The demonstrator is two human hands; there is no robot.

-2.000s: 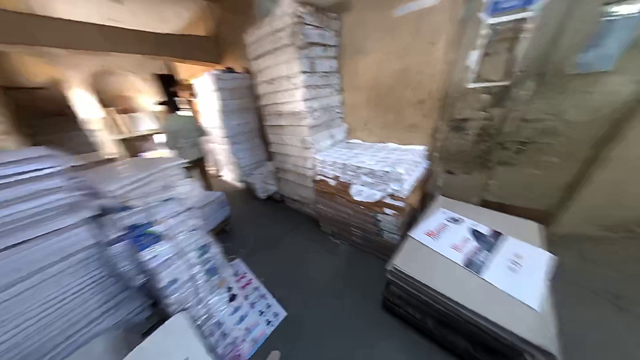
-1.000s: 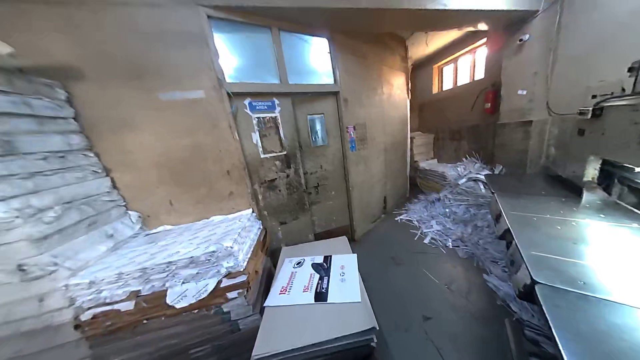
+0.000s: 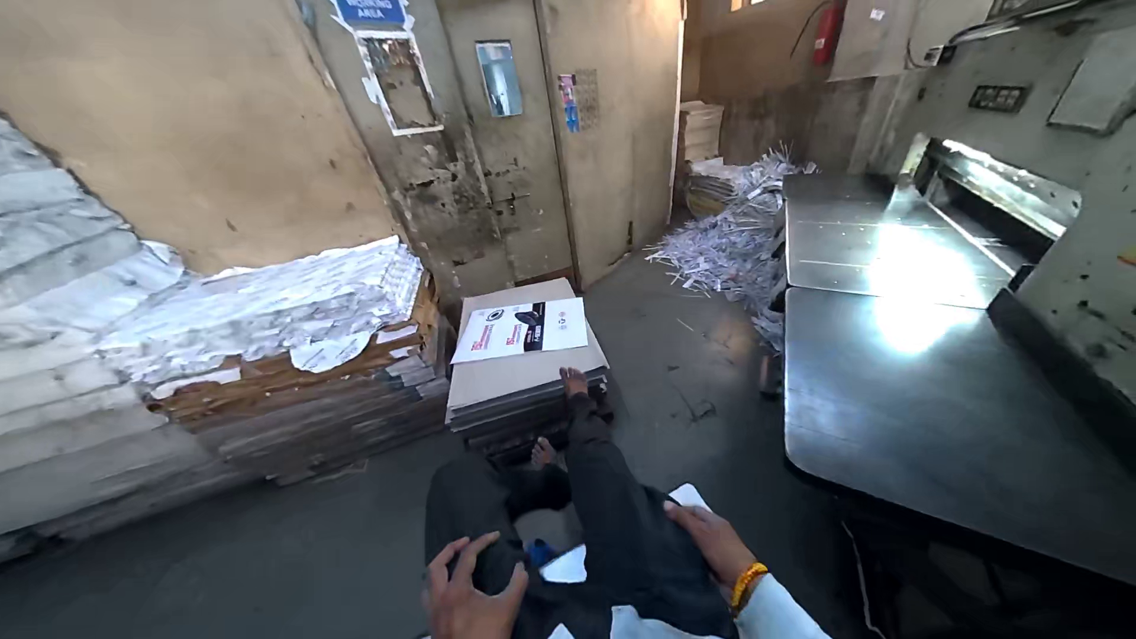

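Note:
My left hand (image 3: 475, 586) rests by my left thigh, its fingers spread and nothing held. On the other side, my right hand (image 3: 713, 537) lies against my right thigh, a yellow-orange band round its wrist; a white piece (image 3: 689, 497) shows just beyond its fingers, and whether the hand grips it I cannot tell. My legs, in dark trousers, stretch forward, with one bare foot (image 3: 574, 382) against the near edge of a stack of grey board sheets (image 3: 532, 377). A printed white sheet (image 3: 564, 325) with red and black print lies on top of that stack.
Wrapped paper bundles (image 3: 293, 306) stand at the left, by the wall. Close on the right is a metal machine table (image 3: 896, 426). Shredded paper strips (image 3: 728, 240) lie heaped on the floor beside it. Metal doors (image 3: 524, 195) and a red fire extinguisher (image 3: 828, 35) are at the back.
The view has swung right and tilted down. Both my hands and my legs now show; one second ago neither was in view. The printed sheet still lies on the board stack.

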